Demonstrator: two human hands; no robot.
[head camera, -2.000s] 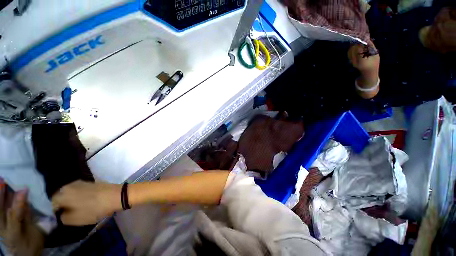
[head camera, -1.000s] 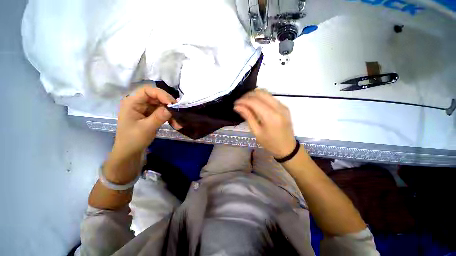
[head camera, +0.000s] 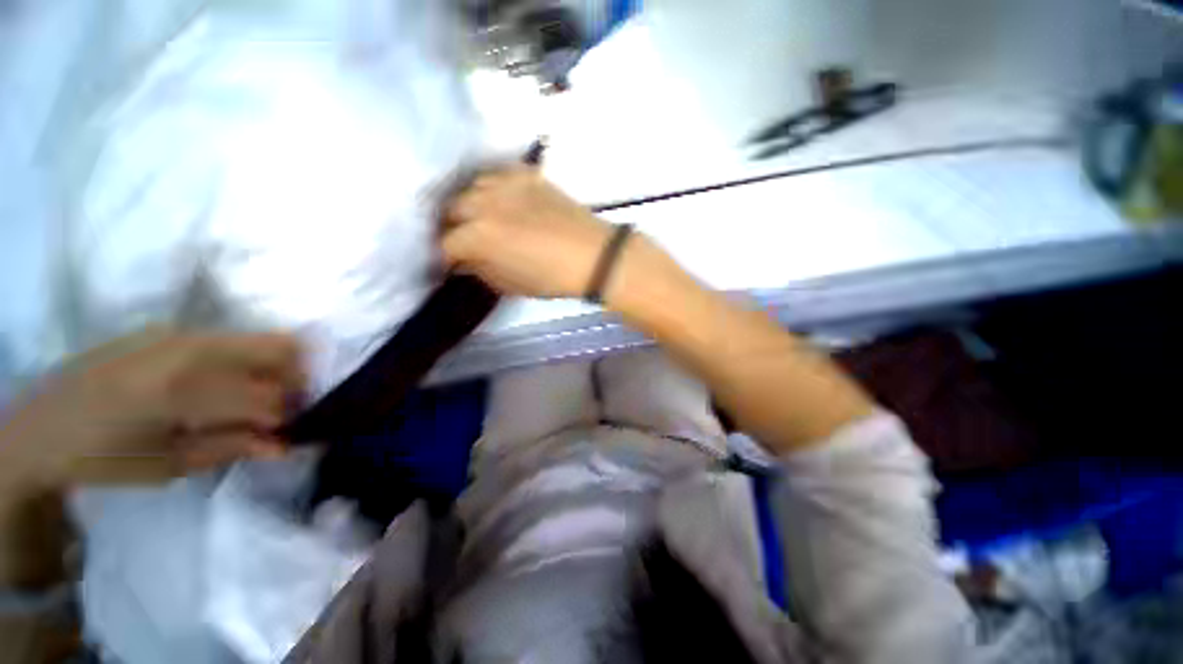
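The frame is blurred. The white garment (head camera: 273, 169) is heaped at the left of the machine table and partly hangs over its front edge. A narrow dark strip (head camera: 415, 344) runs along the garment's near edge, stretched between my hands. My left hand (head camera: 234, 389), at the lower left, is closed on the strip's lower end. My right hand (head camera: 519, 234) is closed on the strip's upper end, just below and left of the needle area. The fingertips of both hands are blurred, and the cloth partly hides them.
Metal machine parts (head camera: 538, 39) stand at the top centre. Black thread snips (head camera: 830, 114) lie on the machine bed. Green and yellow scissors handles (head camera: 1148, 156) show at the right end. A ruled strip (head camera: 571, 340) runs along the table front. Brown cloth (head camera: 941, 402) and blue bin parts are lower right.
The view has shifted. My left hand has moved left and down, and my right hand sits at the strip's upper end. The dark strip, bunched before, is now stretched out diagonally.
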